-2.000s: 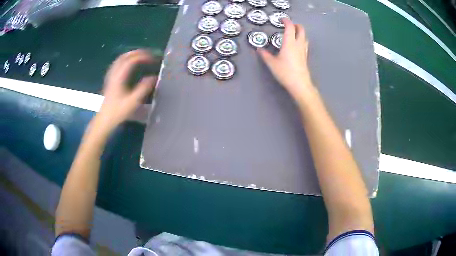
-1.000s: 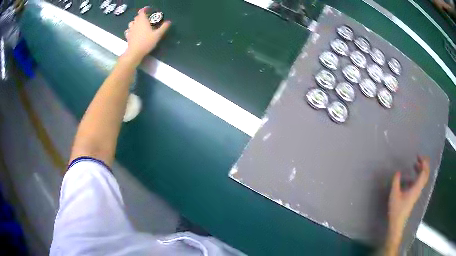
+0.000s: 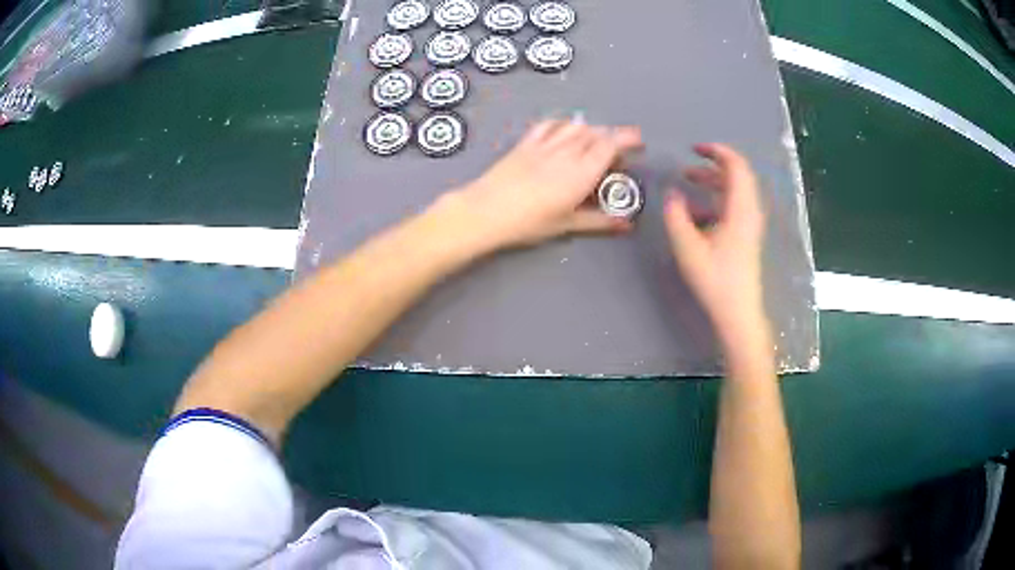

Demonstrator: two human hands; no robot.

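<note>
My left hand (image 3: 562, 184) reaches across the grey board (image 3: 479, 301) and holds one round metal part (image 3: 620, 195) between thumb and fingers. My right hand (image 3: 718, 223) is just right of it, slightly blurred, with fingers apart and nothing in them. Several round parts with silver rings and dark rims (image 3: 442, 133) sit in close rows on the board's far left portion. The lower rows have two parts each at the left. The rows above reach farther right.
A few small parts (image 3: 45, 176) lie on the dark green belt (image 3: 200, 156) at left. A white round object (image 3: 107, 330) is on the near green edge. A blurry greyish shiny shape (image 3: 89, 50) is at upper left. White stripes (image 3: 913, 298) run along the green surface.
The view has swung back from the left. My left hand has brought a round part from the belt to over the board. My right hand is now close beside it.
</note>
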